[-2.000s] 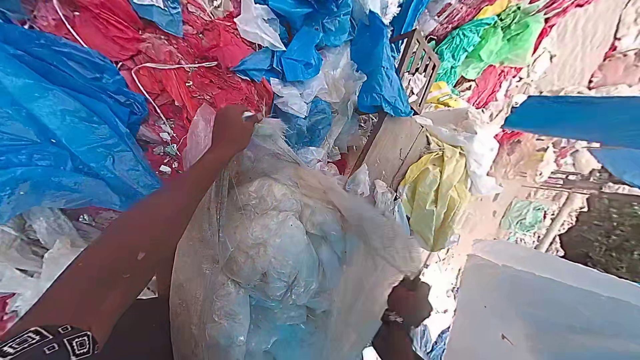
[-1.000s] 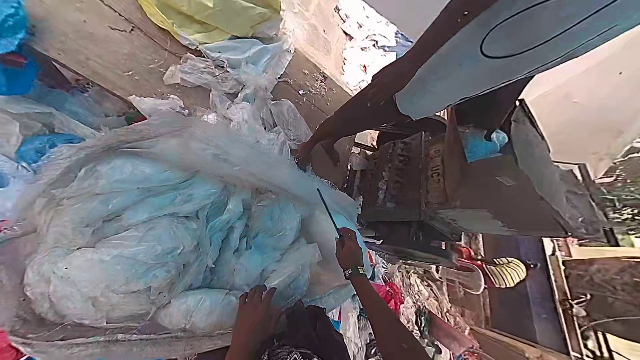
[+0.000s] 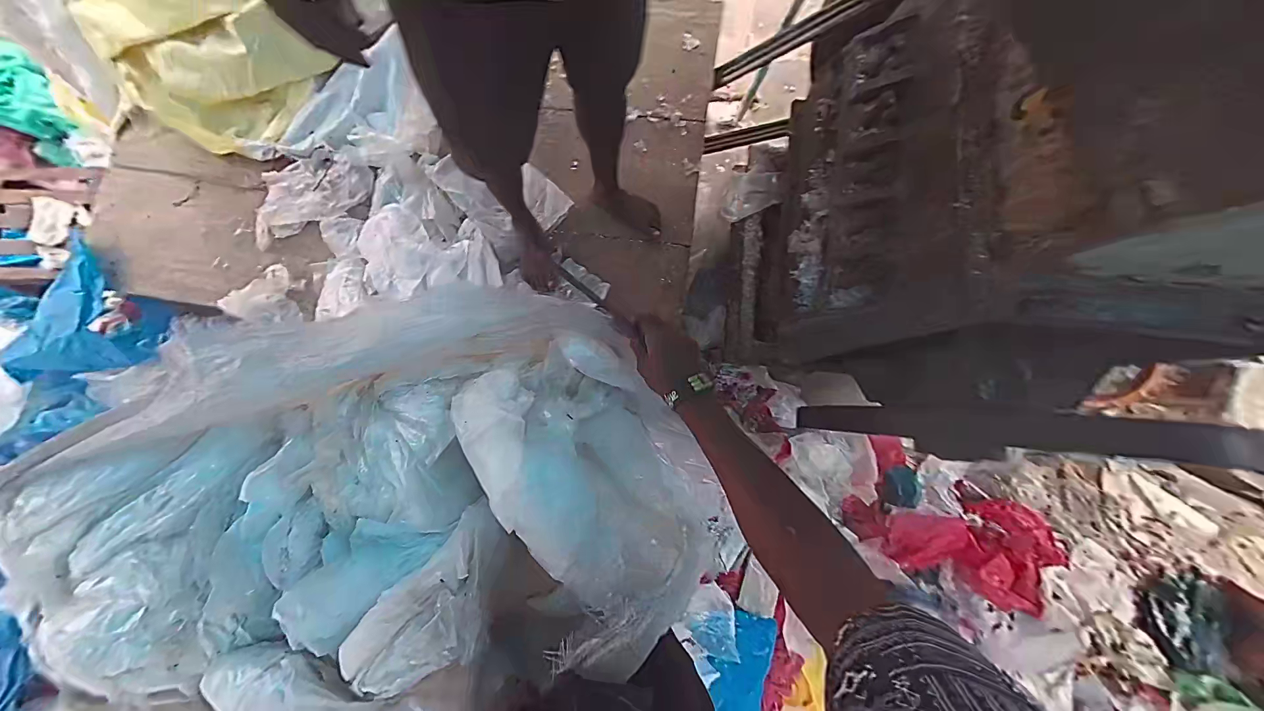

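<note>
A large translucent plastic sack (image 3: 296, 365), stuffed with crumpled clear and bluish plastic film (image 3: 385, 533), fills the left and middle of the head view. My right hand (image 3: 664, 355), with a band and a watch-like item at the wrist, is at the sack's upper right edge. Its fingers are closed around a thin dark rod-like tool (image 3: 585, 284), which points up and left past the sack's rim. What kind of tool it is, I cannot tell. My left hand is out of view.
Another person's bare legs and feet (image 3: 627, 209) stand just beyond the sack on brown boards. Loose clear film (image 3: 425, 237) and a yellow sheet (image 3: 197, 69) lie behind it. Dark machinery (image 3: 889, 197) stands at right, above mixed plastic scraps (image 3: 987, 543).
The view has swung strongly. My left hand, on the sack's near edge a second ago, has left view. My right hand still holds the thin tool, now beside the other person's foot.
</note>
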